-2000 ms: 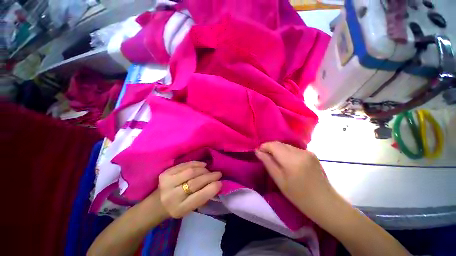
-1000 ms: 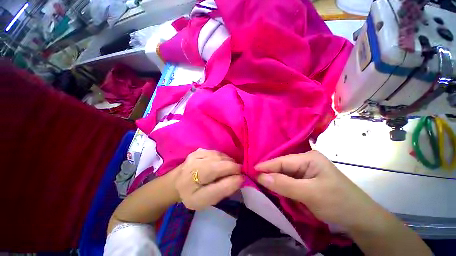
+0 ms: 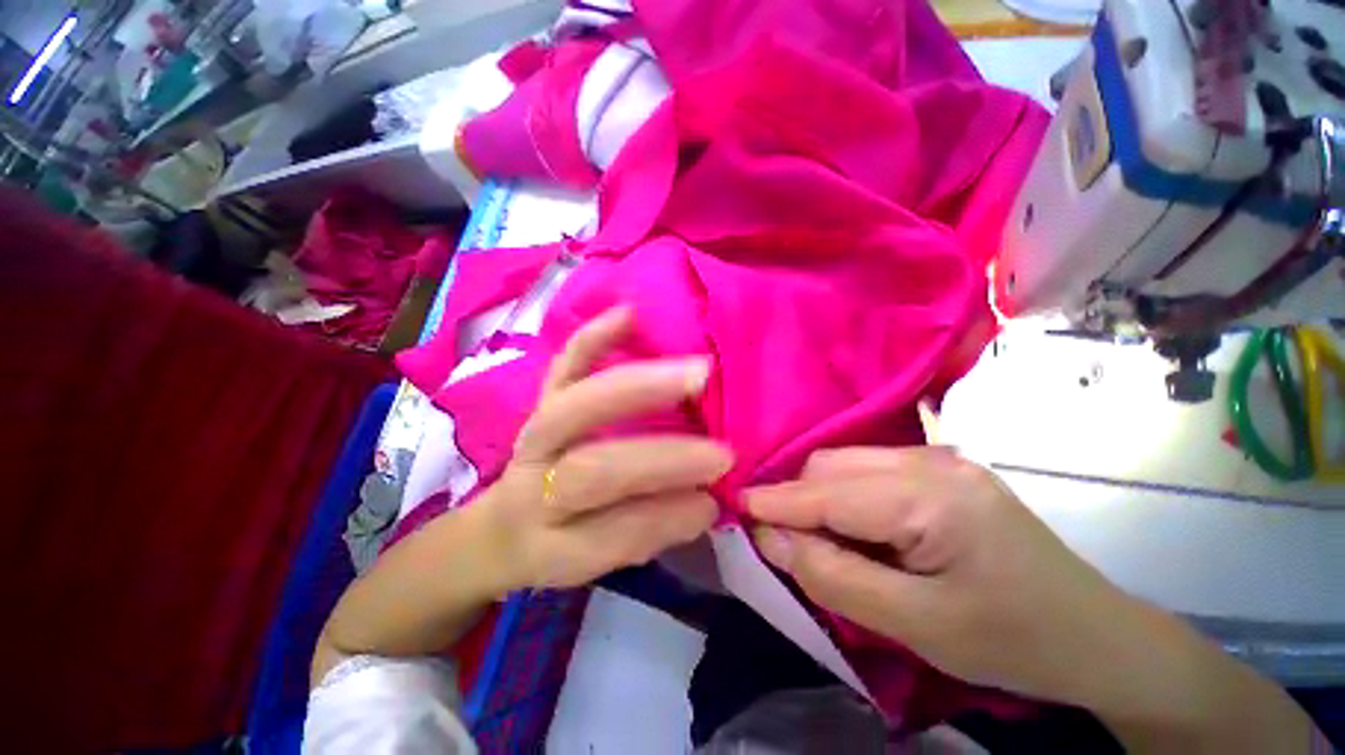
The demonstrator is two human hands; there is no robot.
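Note:
Hot-pink garment panels (image 3: 826, 221) lie heaped left of the sewing machine and run down to my hands. My right hand (image 3: 915, 546) pinches the cloth's edge between thumb and fingers. My left hand (image 3: 612, 465) is slightly blurred, its index finger raised and spread, its lower fingertips at the same pink edge beside my right fingertips. A pale panel (image 3: 782, 605) hangs below the pinched spot. My left palm side and thumb are partly hidden, so its grip on the cloth is unclear.
The white machine head (image 3: 1165, 162) stands at right, with bright glare at its needle area. Green and yellow scissor handles (image 3: 1271, 406) lie on the bed below it. Dark-red cloth (image 3: 148, 516) fills the left side, beside a blue basket (image 3: 303, 634). Pink scraps (image 3: 369, 266) lie beyond.
Both hands have come together at the pink edge since the earliest frame. Since one second ago, my left fingers have lifted and spread, while my right hand keeps its pinch. The view has shifted slightly.

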